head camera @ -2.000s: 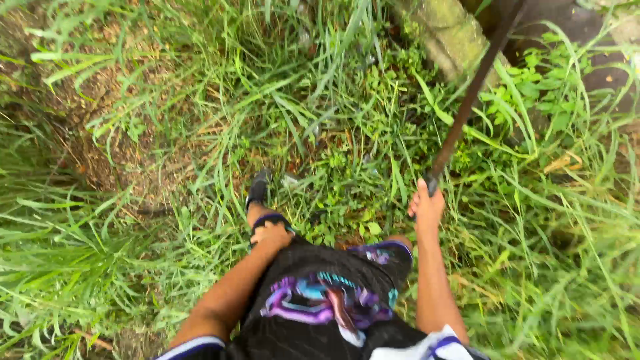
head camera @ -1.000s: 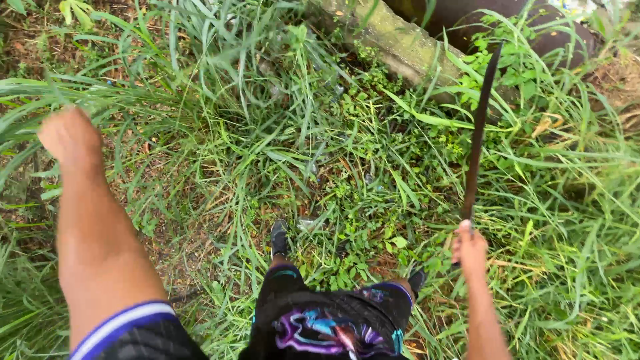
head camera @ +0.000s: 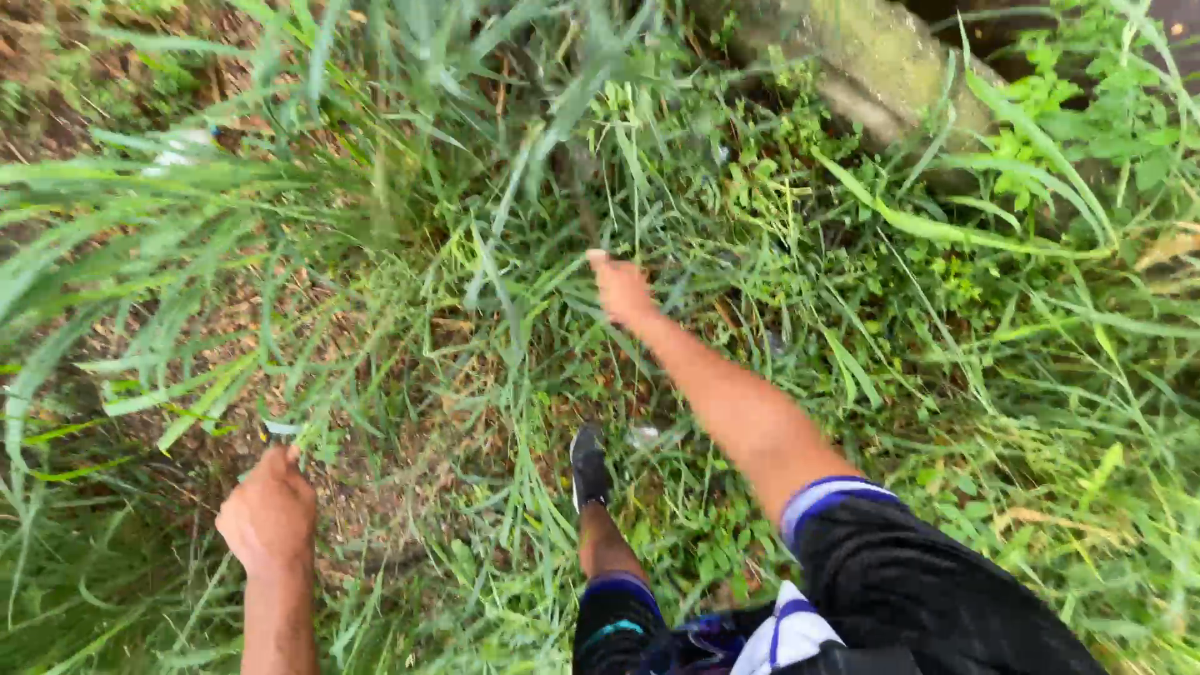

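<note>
My right hand [head camera: 623,289] is closed around the handle end of a machete, reaching up and left over the grass. The machete's dark blade [head camera: 583,192] is blurred and partly lost among tall green blades of grass [head camera: 562,112]. Lower left, my left hand [head camera: 272,511] is held over grass and brown soil with curled fingers. A small pale object [head camera: 281,428] shows just beyond its fingertips; whether the hand holds it is unclear.
A mossy concrete edge [head camera: 881,80] runs across the upper right beside a dark area. My shoe [head camera: 590,467] stands in low weeds at the centre. A whitish piece of litter [head camera: 185,148] lies upper left. Long grass leans in from the left.
My right hand has swung from the right side to the centre with the machete, whose blade was upright at the right before. My left hand, raised at the left a second ago, is lower in view.
</note>
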